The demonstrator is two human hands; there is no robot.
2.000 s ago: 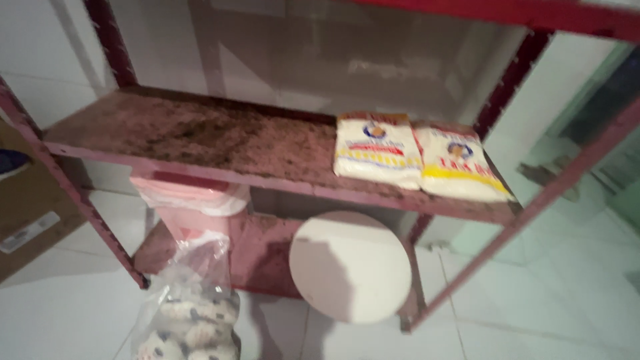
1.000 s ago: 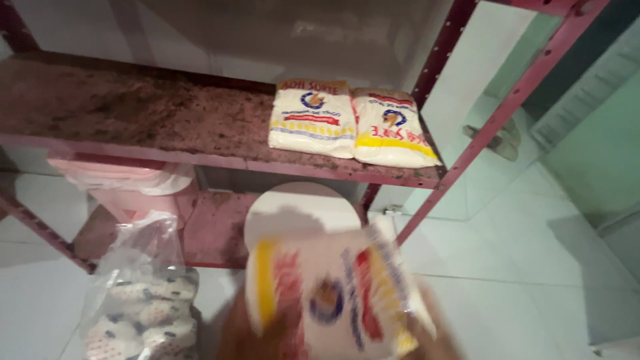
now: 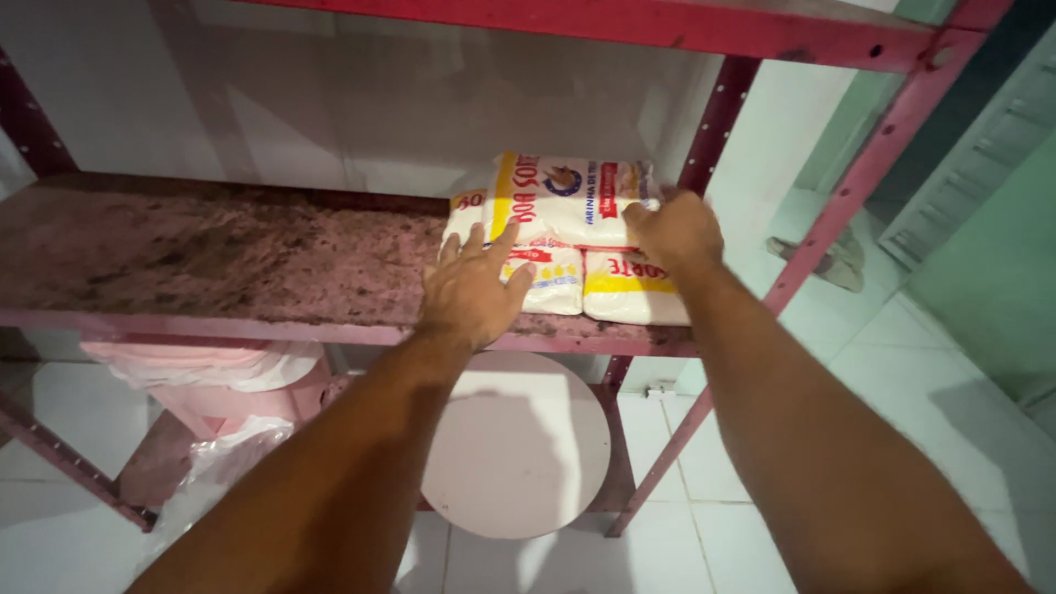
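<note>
Two bags of wheat flour, the left one and the right one, lie side by side on the red metal shelf. Across them, turned sideways, lies a third flour bag. My left hand rests with spread fingers on the left lower bag and against the near left edge of the top one. At the top bag's right end is my right hand, its thumb on the bag and its other fingers bent over the end, partly hidden.
A red shelf board crosses above. Below the flour stand a pink bin with a liner and a round white board or lid. A clear plastic bag is at lower left. A shoe lies on the tiled floor at right.
One second ago both hands held a flour bag in front of the shelf; now it lies on top of the two bags. Two seconds ago no hands were in view.
</note>
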